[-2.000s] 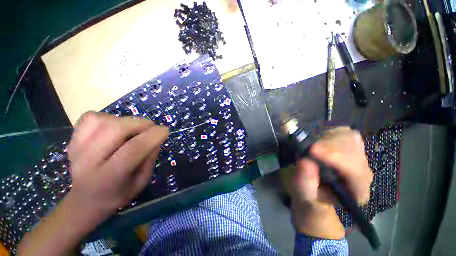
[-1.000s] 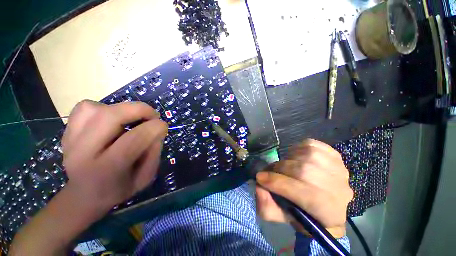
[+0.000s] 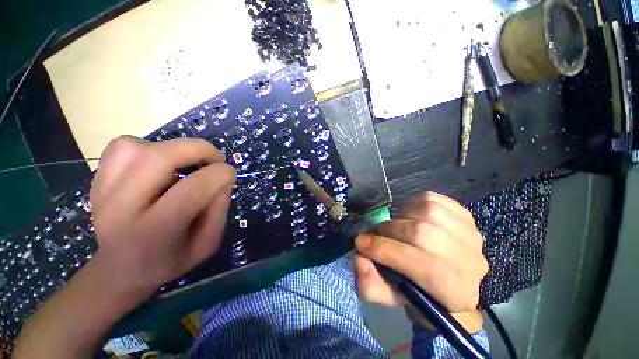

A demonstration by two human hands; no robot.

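Observation:
The black keyboard circuit board (image 3: 273, 203) lies in front of me with rows of shiny pads and several small white-and-red squares. My left hand (image 3: 157, 207) is over its left part, fingertips pinched on thin solder wire (image 3: 263, 172), which reaches right to the iron's tip and trails off to the left. My right hand (image 3: 424, 256) holds the soldering iron (image 3: 324, 194) by its black handle. The iron's pointed tip is at the board beside a white-and-red square. Whether the tip touches a pad I cannot tell.
A heap of small black components (image 3: 282, 31) lies on the pale sheet (image 3: 115, 77) beyond the board. A mottled stick (image 3: 466, 112) and a black-handled tool (image 3: 499, 105) lie at right, near a brown round tin (image 3: 536, 42). Another board (image 3: 515, 238) is at lower right.
My right hand has moved left with the iron, bringing its tip from right of the board onto the board by the solder wire. My left hand has barely moved.

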